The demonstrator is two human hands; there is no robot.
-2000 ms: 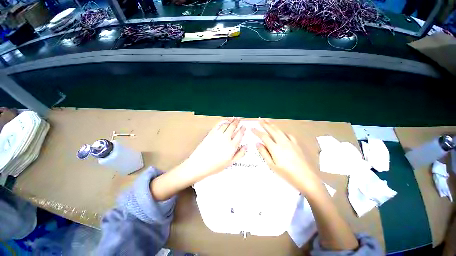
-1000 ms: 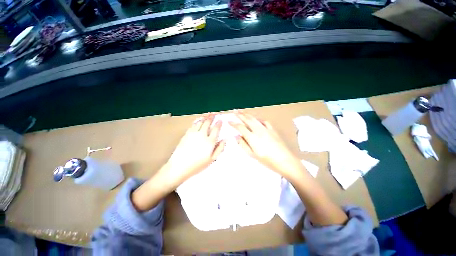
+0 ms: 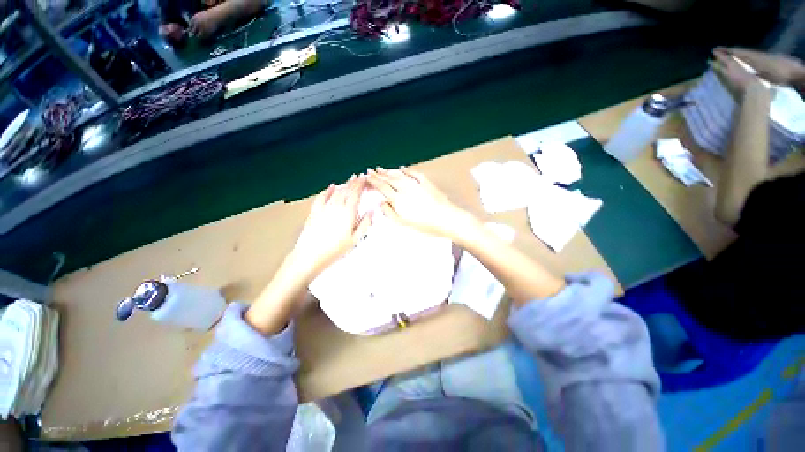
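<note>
A white, roughly hexagonal housing (image 3: 388, 278) lies on brown cardboard in front of me, its near side wall and a small brass-coloured fitting (image 3: 402, 320) showing. My left hand (image 3: 332, 225) holds its far left edge and my right hand (image 3: 413, 201) holds its far right edge. The fingertips meet near the far corner; what is under them is hidden. A flat white cloth (image 3: 477, 284) lies at the housing's right. More crumpled white cloths (image 3: 558, 214) lie further right.
A white bottle with a metal top (image 3: 190, 305) and a thin stick (image 3: 184, 274) are at left, beside stacked housings (image 3: 33, 357). The green conveyor (image 3: 265, 163) runs beyond. At right are another bottle (image 3: 631, 134), a cloth (image 3: 678, 161) and a person's arms at a stack (image 3: 710, 110).
The view has turned and shifted, bringing the neighbour's arms in at right. My hands have drawn closer together at the housing's far end. The housing's near side wall now shows.
</note>
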